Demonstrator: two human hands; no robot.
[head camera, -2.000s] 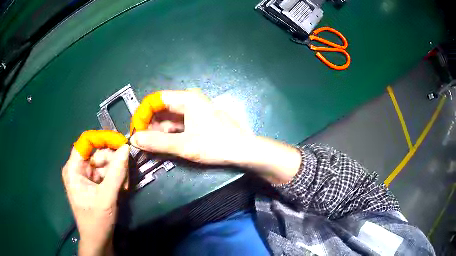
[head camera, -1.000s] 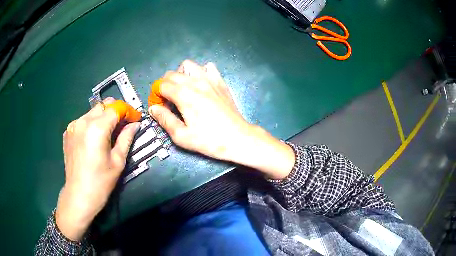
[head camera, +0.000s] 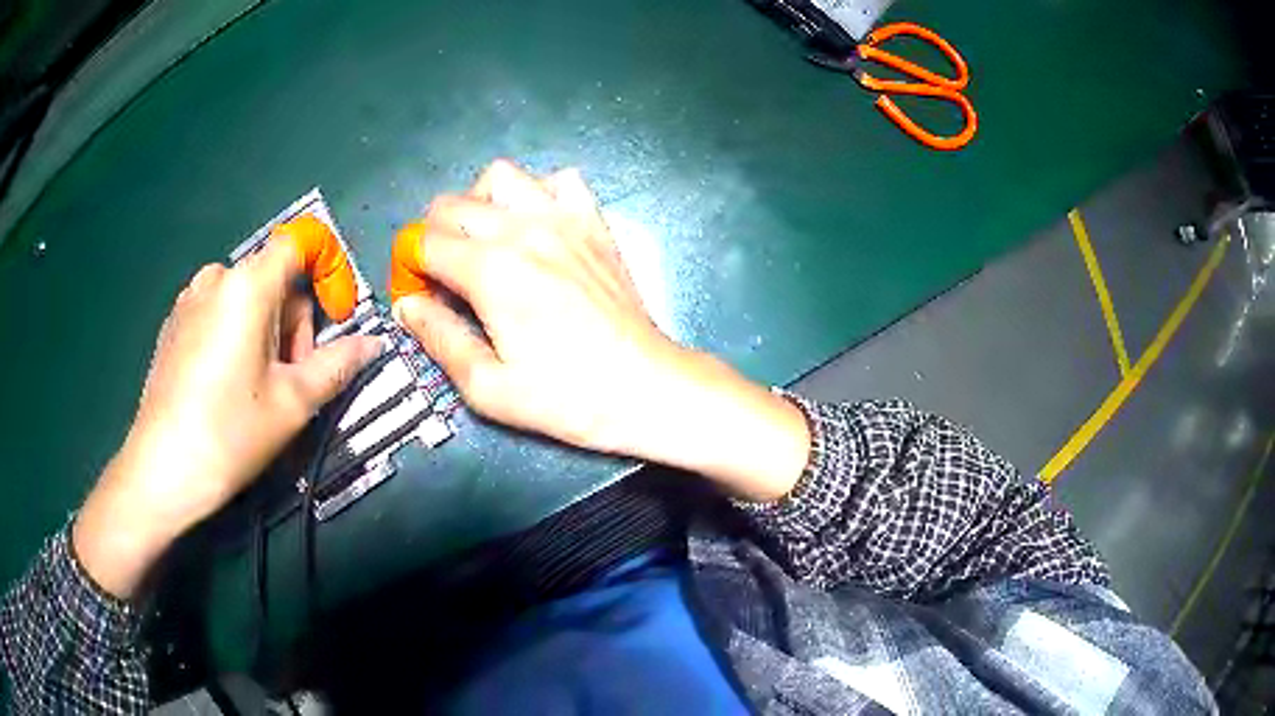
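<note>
A silver-grey metal fixture (head camera: 371, 469) lies on the green bench top at the left, partly covered by both hands. Black cables (head camera: 311, 518) lie across its slots and trail toward the bench edge. My left hand (head camera: 231, 378), with an orange finger cot on the index finger, has thumb and index finger apart over the fixture's left side; the thumb tip touches near a cable. My right hand (head camera: 545, 322), also with an orange cot, has its fingertips close together on the fixture's middle. Whether it pinches a cable end is hidden.
Orange-handled scissors (head camera: 923, 87) lie at the upper right beside stacked metal fixtures (head camera: 850, 11), cut off by the top edge. A black cable bundle (head camera: 594, 539) runs along the bench edge by my lap. Grey floor with yellow lines (head camera: 1105, 301) shows at right.
The left thumb and index finger have spread apart, and more of the cables now shows. The right hand has shifted slightly left with the view. Earlier, the two hands' fingertips met over the fixture.
</note>
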